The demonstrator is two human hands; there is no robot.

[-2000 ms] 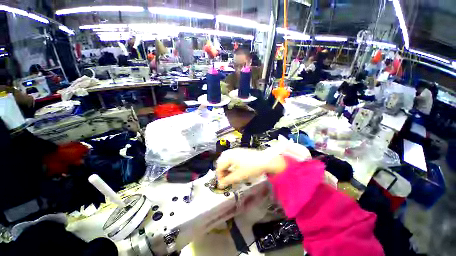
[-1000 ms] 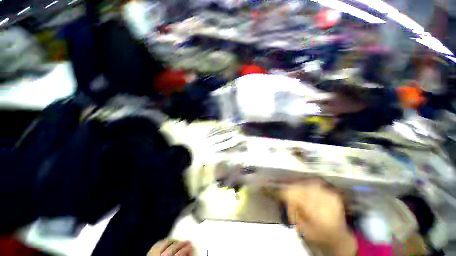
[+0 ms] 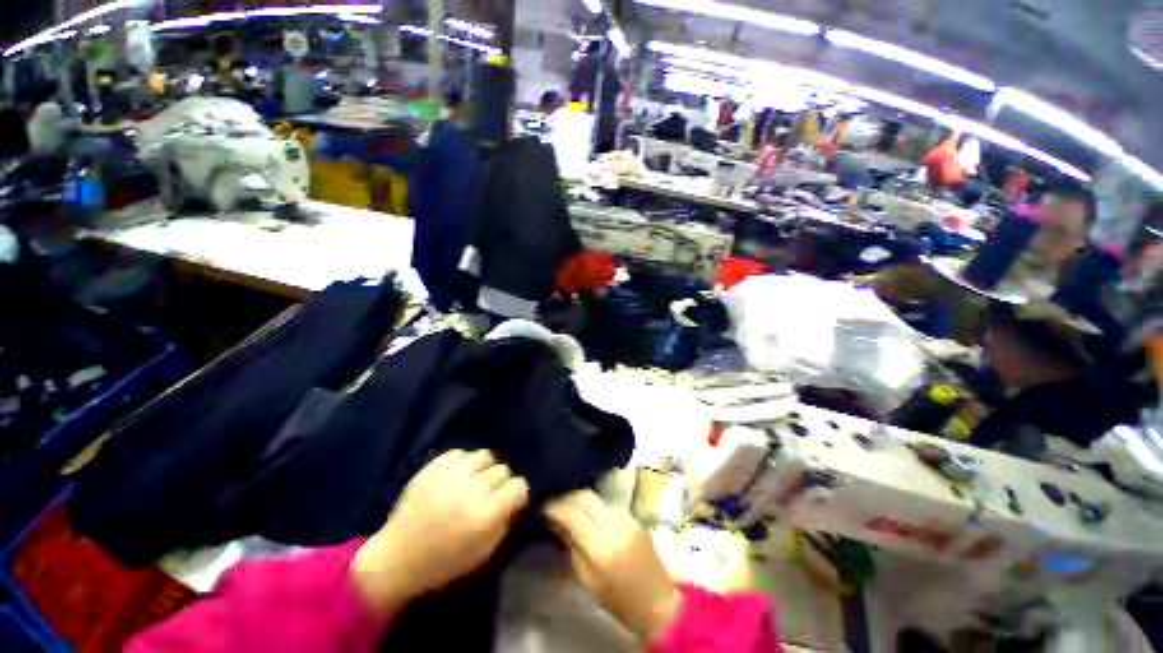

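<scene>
Dark garment pieces (image 3: 319,421) lie piled on the left of the white sewing table and hang toward me. My left hand (image 3: 453,513) grips the dark cloth at its right part, fingers curled. My right hand (image 3: 606,549) is close beside it, fingers bent on the same cloth; its fingertips are partly hidden. The white sewing machine head (image 3: 893,491) with red lettering is right of my hands. Its needle area (image 3: 740,510) shows small metal parts, blurred.
Red crate (image 3: 89,593) and blue crate (image 3: 96,434) stand at left with dark pieces. A clear-white plastic bag (image 3: 823,338) is behind the machine. A person (image 3: 1059,242) sits beyond at right. Another white machine (image 3: 223,153) stands on a table at back left.
The view has swung left and settled. The right hand has moved from the machine to the dark cloth; the left hand, barely visible before, now grips the cloth beside it.
</scene>
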